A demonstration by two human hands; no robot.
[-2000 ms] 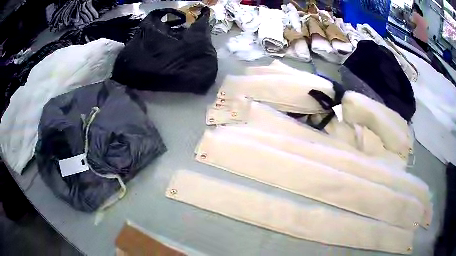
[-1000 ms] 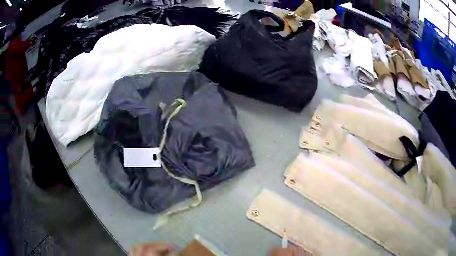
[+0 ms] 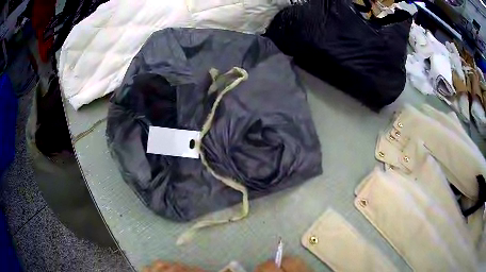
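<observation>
My right hand (image 3: 286,265) shows at the bottom edge, cut off by it, with a thin white pen (image 3: 278,252) standing up from the fingers. My left hand (image 3: 173,266) is at the bottom edge further left, mostly cut off; what it holds is hidden. A small pale edge of a piece (image 3: 232,267) shows between the hands. The nearest cream strip (image 3: 343,243) lies flat right of my right hand, with a brass-coloured snap at its end. More cream strips (image 3: 410,212) with snaps lie behind it, partly overlapping.
A grey bag (image 3: 272,101) with a cream cord (image 3: 216,103) and white tag (image 3: 173,142) lies ahead on the table (image 3: 333,119). A white quilted piece (image 3: 101,50) and a black bag (image 3: 346,53) are behind it. White and tan rolls (image 3: 442,74) are far right.
The view has turned left and down, so the bags and strips appear further right and larger. Both hands have come into view at the bottom since the earliest frame; the brown piece has mostly left view.
</observation>
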